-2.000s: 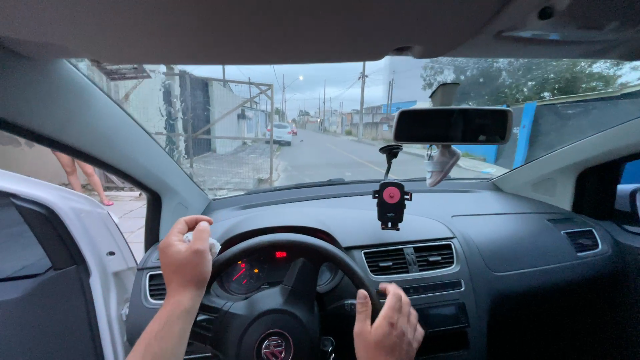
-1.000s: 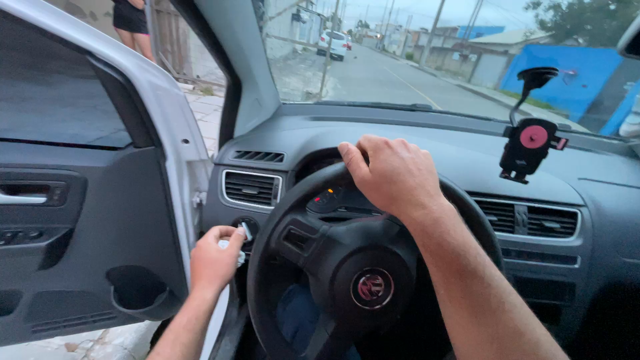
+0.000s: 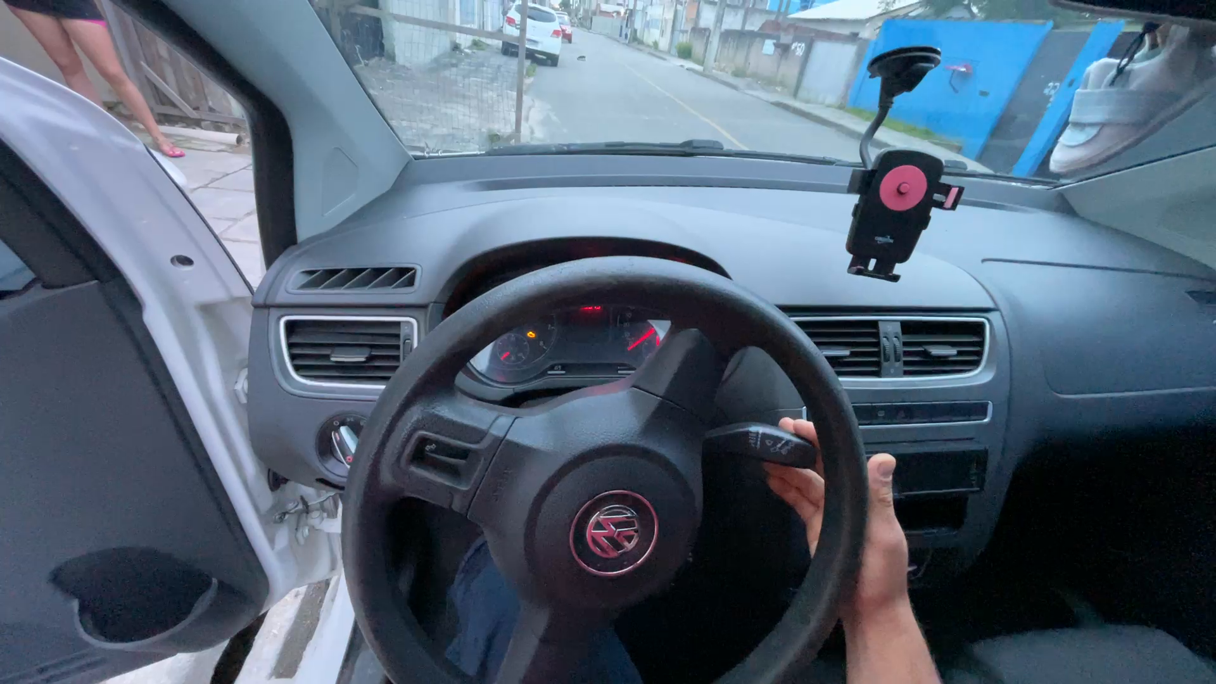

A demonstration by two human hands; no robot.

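Observation:
My right hand [image 3: 860,532] is at the right side of the black steering wheel [image 3: 603,275]. Its fingers reach behind the rim to the wiper stalk [image 3: 760,444], with the fingertips at the stalk's end and the thumb up outside the rim. Whether the fingers grip the stalk or only touch it cannot be told. My left hand is out of view. Behind the wheel the instrument cluster [image 3: 579,344] shows lit red needles and an amber light. The rotary light switch [image 3: 344,444] is left of the wheel, under an air vent [image 3: 347,351].
The driver's door [image 3: 104,399] stands open at left, with a person's bare legs [image 3: 104,71] beyond it. A phone holder [image 3: 893,214] on a suction mount is at the windshield. A small shoe [image 3: 1107,109] hangs at upper right. A white car [image 3: 534,33] is on the street ahead.
My right hand has moved from the top of the wheel to the stalk at its right. My left hand, earlier at the light switch, has left the view. The view has shifted.

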